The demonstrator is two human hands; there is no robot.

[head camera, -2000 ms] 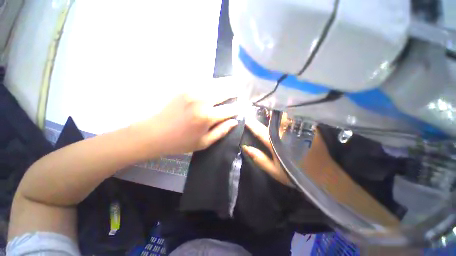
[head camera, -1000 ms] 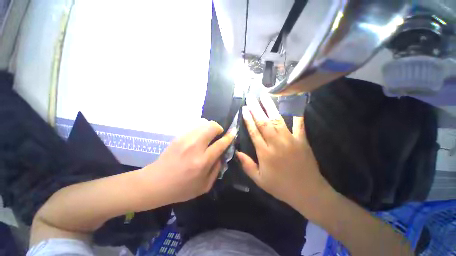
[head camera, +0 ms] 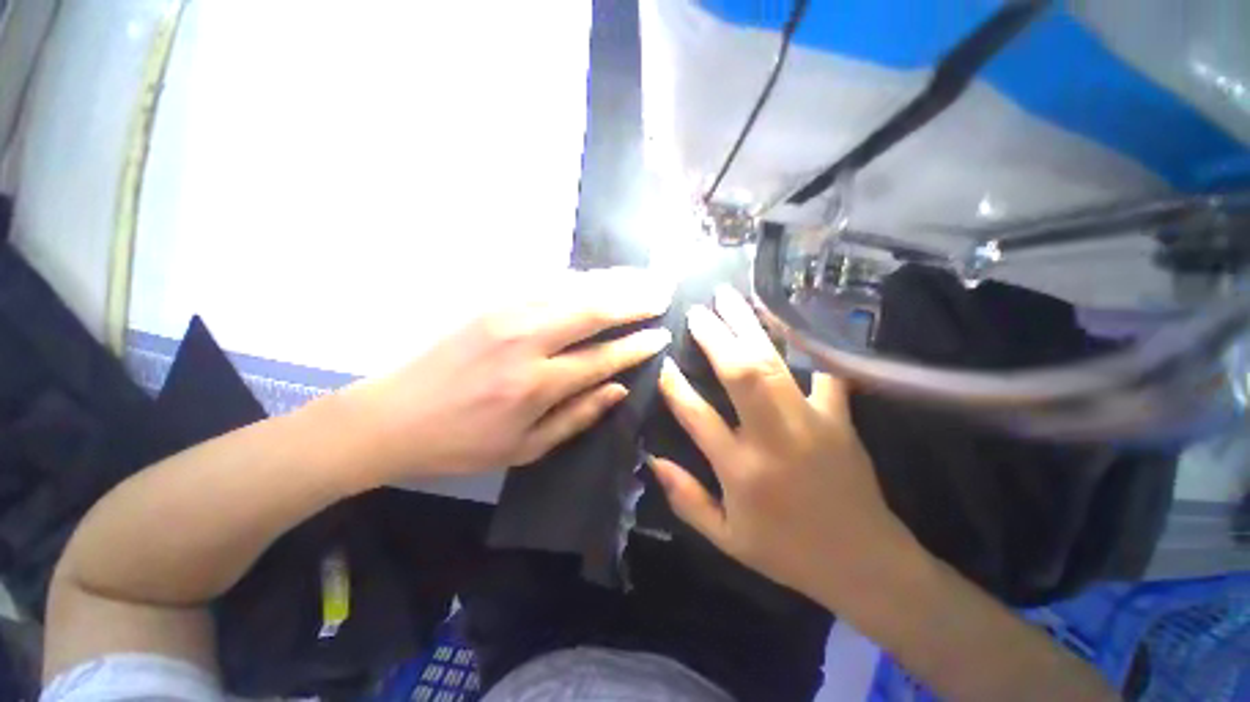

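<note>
A black garment piece lies under both hands in front of the needle area, with a whitish frayed seam edge running down between them. My left hand lies flat on the cloth left of the seam, fingers pointing to the needle. My right hand presses on the cloth right of the seam, fingers spread. The presser foot area is just beyond the fingertips, washed out by glare. The sewing machine head, white with a blue stripe, overhangs at upper right.
A curved chrome bar arcs at right. Black cloth bunches beneath it, above a blue basket. Dark cloth with a yellow-and-white label hangs at lower left. Ruler tape runs along the table's front edge.
My left hand has gone from pinching the seam edge to lying flat on the cloth, nearer the needle. My right hand stays on the cloth. The camera view has shifted, showing more of the machine head.
</note>
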